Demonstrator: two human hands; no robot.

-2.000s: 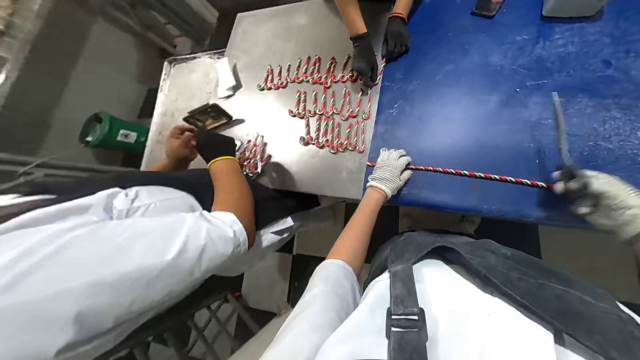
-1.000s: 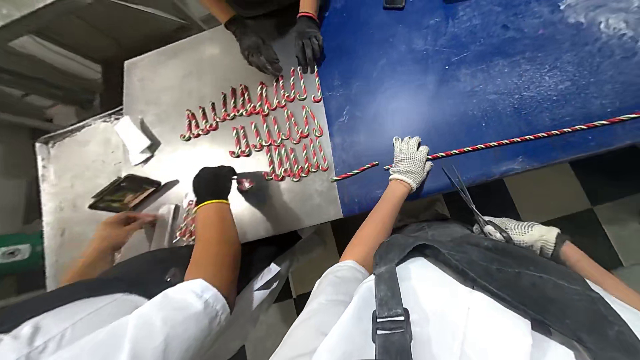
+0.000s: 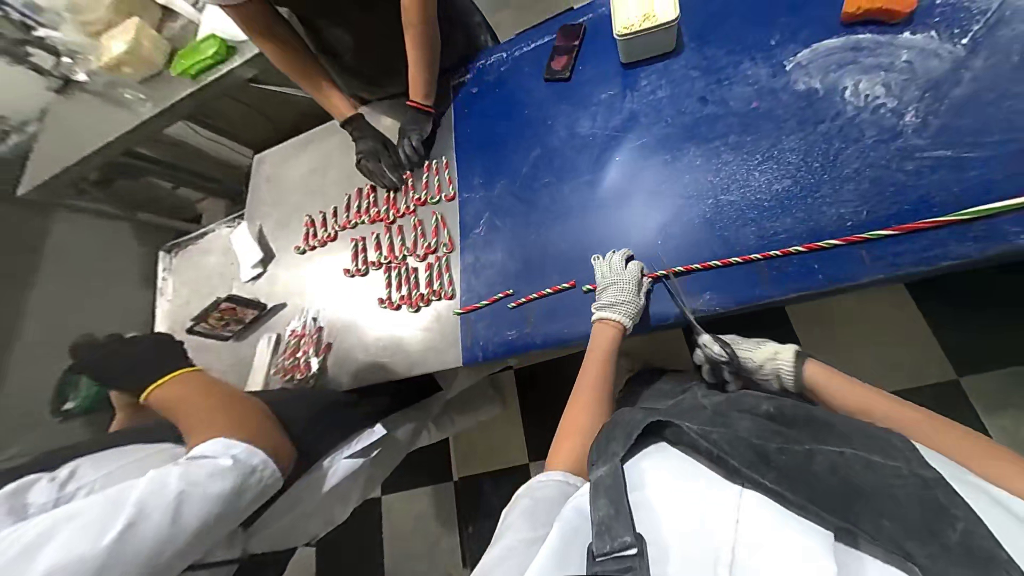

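My left hand [image 3: 621, 290], in a white knit glove, lies on the left part of a long twisted red, green and white candy rope [image 3: 768, 256] on the blue table. My right hand [image 3: 748, 364], gloved alike, grips the handles of metal scissors [image 3: 686, 310]. Their blades reach the rope just right of my left hand. Left of that hand lie two cut candy sticks, one [image 3: 542, 294] on the blue surface and another [image 3: 484, 302] across the seam with the steel one. Hooked candy canes [image 3: 398, 244] form rows on the steel.
One co-worker's black-gloved hands [image 3: 392, 152] touch the top row. Another's gloved hand [image 3: 132, 364] is at far left, near a dark tray [image 3: 226, 318] and wrapped canes [image 3: 302, 352]. A phone [image 3: 565, 52], a tin [image 3: 645, 28] and an orange block [image 3: 878, 10] lie at the back.
The scissors, held low beside the table edge a second ago, are now at the rope. A second cut stick lies left of my left hand. The left co-worker's gloved hand has moved left, away from the canes.
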